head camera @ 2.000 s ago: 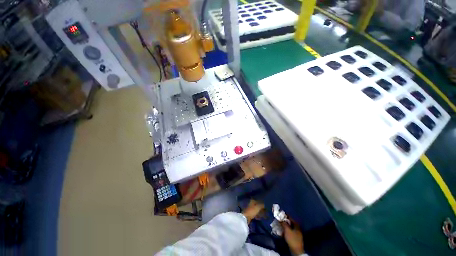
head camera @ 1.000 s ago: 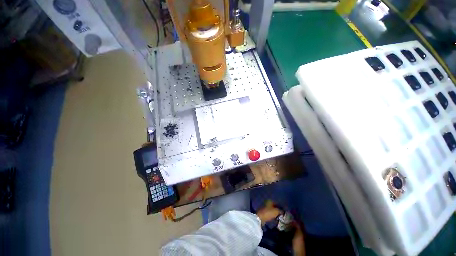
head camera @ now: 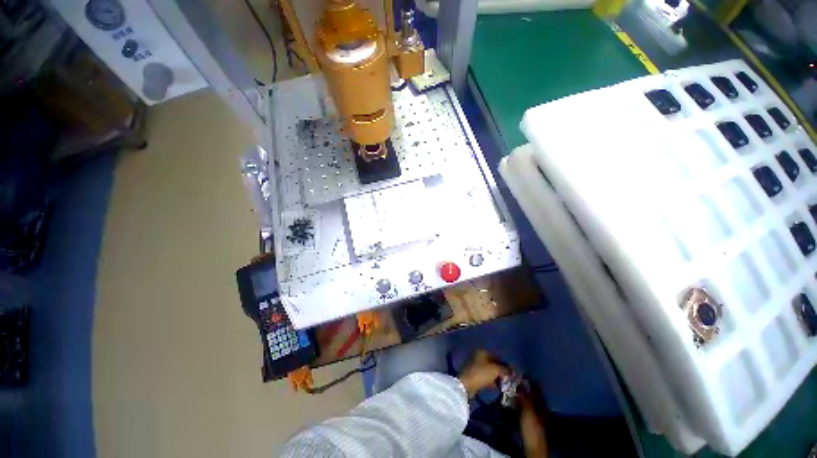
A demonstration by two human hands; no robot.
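Note:
My left hand point(head camera: 483, 370) and my right hand point(head camera: 530, 407) are low in front of me, below the machine's front edge, small and dim. Between their fingers is a small crumpled white wipe point(head camera: 509, 388); whether something else is inside it is hidden. The orange-gold dispensing head point(head camera: 357, 89) hangs low over the black fixture point(head camera: 378, 166) on the perforated machine bed point(head camera: 315, 161). A small copper-coloured piece shows at the fixture's top, partly hidden by the head.
At the right, a stacked white foam tray point(head camera: 618, 179) holds several black housings point(head camera: 734, 134) and one copper-coloured case point(head camera: 701, 315). The red button point(head camera: 450, 272) is on the machine front. A black teach pendant point(head camera: 280, 324) hangs at its left corner. Green mat point(head camera: 537, 67) lies behind the tray.
The view has shifted closer to the machine. The dispensing head has come down over the fixture. My hands have come together around the wipe, which looked looser and larger before.

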